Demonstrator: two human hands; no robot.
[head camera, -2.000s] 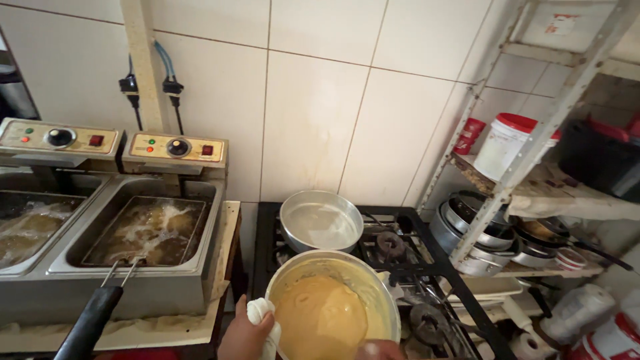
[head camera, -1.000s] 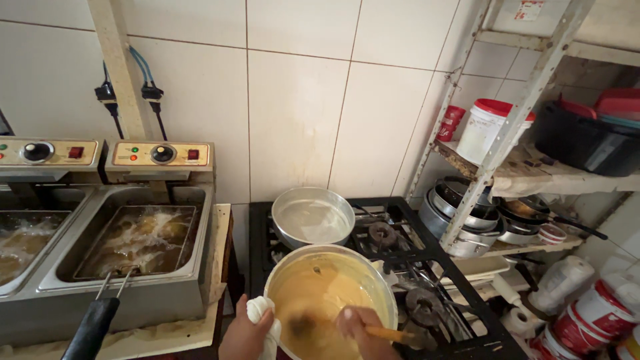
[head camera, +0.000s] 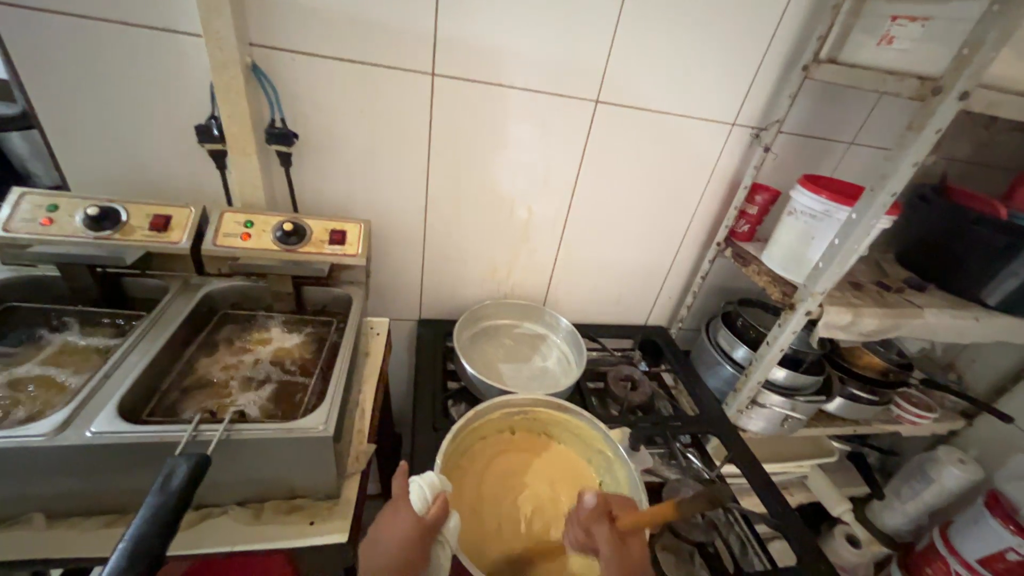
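My left hand (head camera: 406, 524) grips a folded white cloth (head camera: 434, 512) against the left rim of a metal pot (head camera: 632, 472). A thick yellow-orange mixture (head camera: 512, 488) fills part of this pot. My right hand (head camera: 608, 528) is closed around a wooden spoon or paddle (head camera: 672, 509), held over the pot's right side. The handle's end sticks out to the right, and the lower end dips into the mixture, where its tip is hidden. Just behind stands a round aluminium pan (head camera: 520, 348) with a pale, cloudy content.
Both pans are on a black gas stove (head camera: 720, 448). At left, a double fryer (head camera: 232, 456) holds bubbling oil, with a black basket handle (head camera: 160, 512) jutting forward. At right, a metal shelf (head camera: 888, 192) carries stacked pots (head camera: 768, 400), a white bucket (head camera: 816, 228) and a black tub (head camera: 952, 248).
My right hand, low at the frame's edge two seconds ago, is now over the pot with the wooden utensil in view. The left hand still holds the cloth at the rim.
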